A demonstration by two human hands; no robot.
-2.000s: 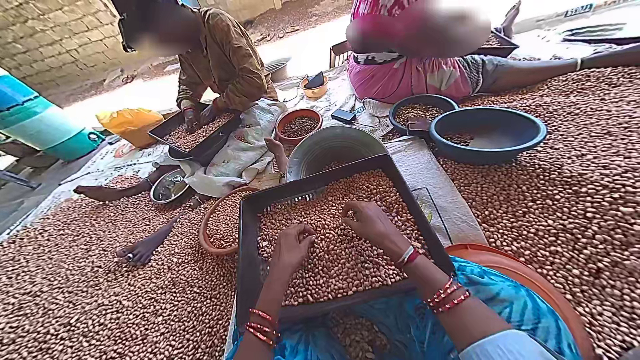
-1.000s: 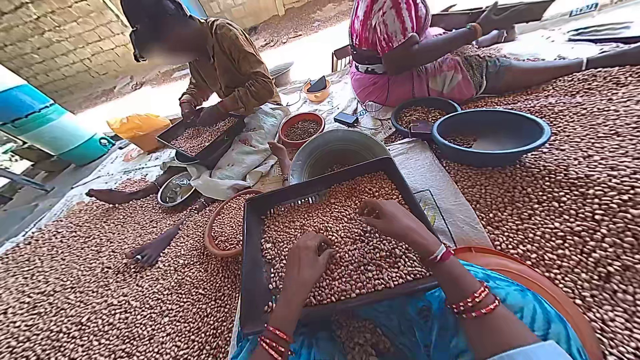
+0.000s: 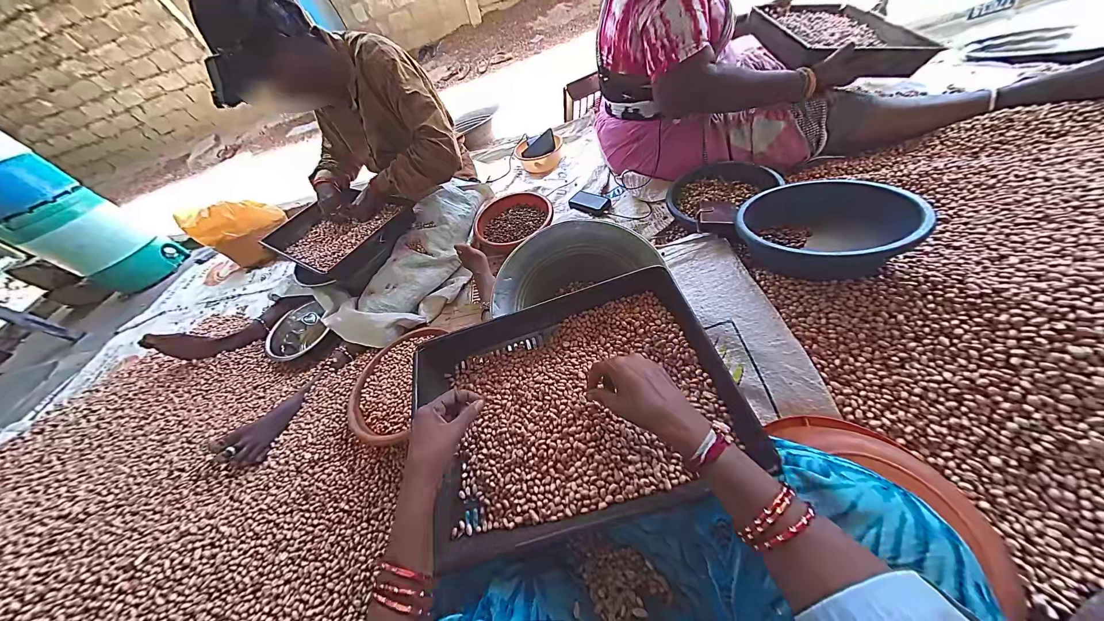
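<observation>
A black rectangular tray [image 3: 716, 371] with a slotted bottom rests on my lap over blue cloth, holding a layer of reddish-brown shelled nuts or seeds [image 3: 552, 448]. My left hand [image 3: 447, 423] is at the tray's left side, thumb and forefinger brought together; whether something small is pinched there cannot be told. Above the nuts, right of the middle, hangs my right hand [image 3: 642, 395] with its fingers curled down; its fingertips are partly hidden. Red bangles circle both wrists. Loose debris [image 3: 617, 578] lies on the cloth below the tray's near edge.
A metal basin [image 3: 578, 250] stands behind the tray, an orange-rimmed bowl [image 3: 371, 388] at its left, an orange basin [image 3: 931, 483] at the right. Nuts cover the ground [image 3: 966, 345] on both sides. Blue basins [image 3: 837, 228] lie beyond. Two people sit ahead with trays.
My left hand has moved left, from over the nuts to the tray's side. The person at the upper right now holds a tray lower and more level than one second ago.
</observation>
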